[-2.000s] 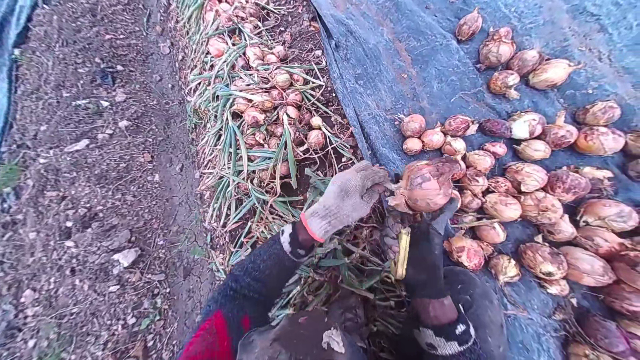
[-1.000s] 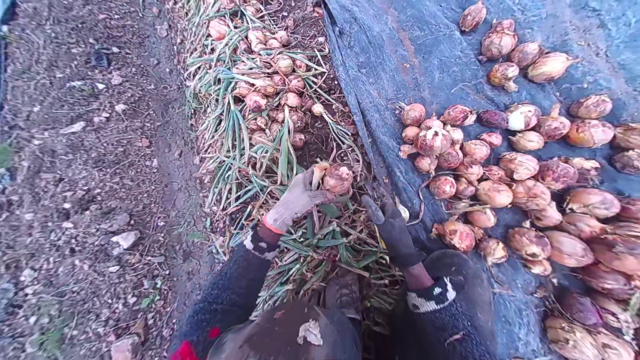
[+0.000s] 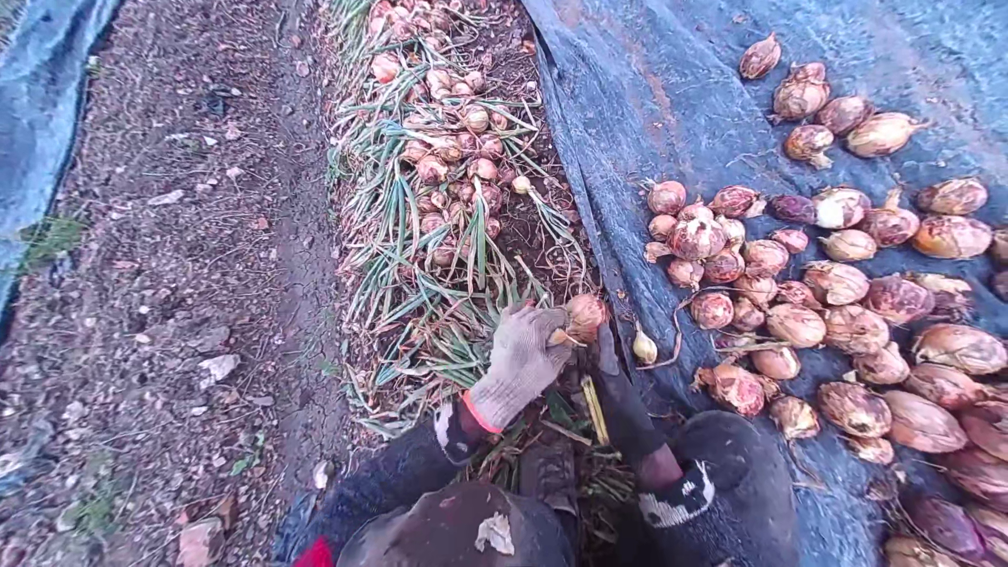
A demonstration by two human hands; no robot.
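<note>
My left hand (image 3: 521,358), in a pale knit glove with an orange cuff edge, has its fingers closed on a reddish onion (image 3: 586,316). My right hand (image 3: 622,402), in a dark glove, is at the onion's lower right side. A yellow strip (image 3: 594,411), perhaps a tool handle, shows beside the right palm; its other end is hidden. Right of the hands, many loose onions (image 3: 795,324) lie on a blue ground sheet (image 3: 638,102). A small pale onion (image 3: 644,346) rests at the sheet's edge.
Ahead and to the left runs a row of pulled onions with green tops (image 3: 461,157) on soil. A bare dirt strip (image 3: 205,276) with stones lies farther left, and another blue sheet (image 3: 35,118) borders it. My knees (image 3: 465,528) are close below the hands.
A large onion held two seconds ago is out of the hands, and one now sits on top of the pile's near group. My left hand has brought a smaller onion rightward to my right hand.
</note>
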